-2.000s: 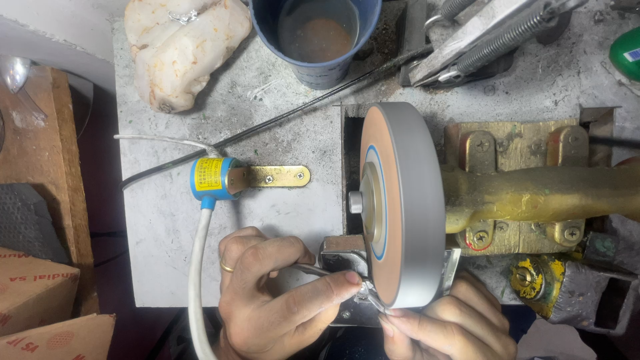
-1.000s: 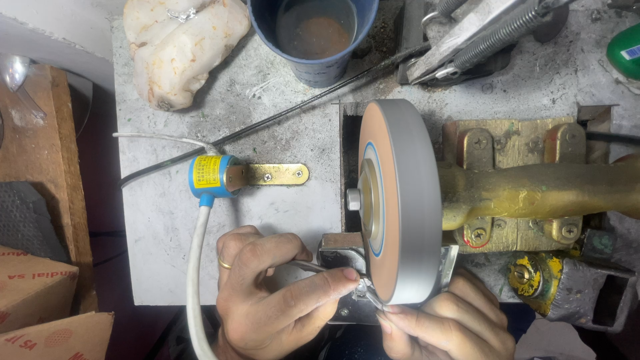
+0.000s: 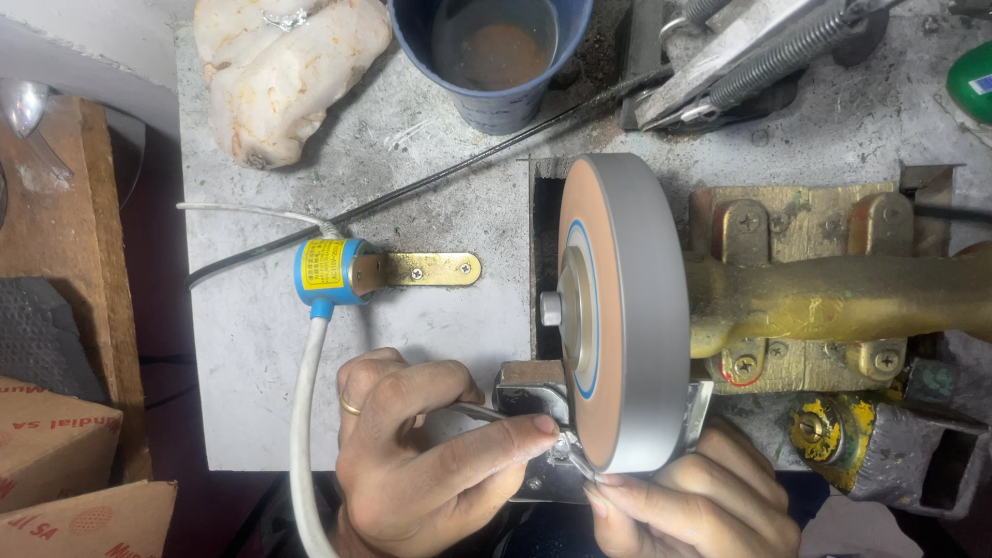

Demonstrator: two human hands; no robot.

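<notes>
A small metal tool, seemingly scissors or cuticle nippers, is held between both hands at the lower edge of a grinding wheel. My left hand, with a ring on one finger, grips its handle end left of the wheel, the thumb stretched along it. The fingertips of my right hand pinch the tip end just below the wheel's rim. The wheel has a grey rim and a tan side face, and its rim looks blurred. A metal rest sits under the fingers; part of the tool is hidden by the left hand.
A yellow-brown spindle housing extends right of the wheel. Left stands a blue lamp fitting with a white flexible neck. Behind are a whitish lump, a blue cup of liquid and a spring mechanism. Cardboard boxes lie lower left.
</notes>
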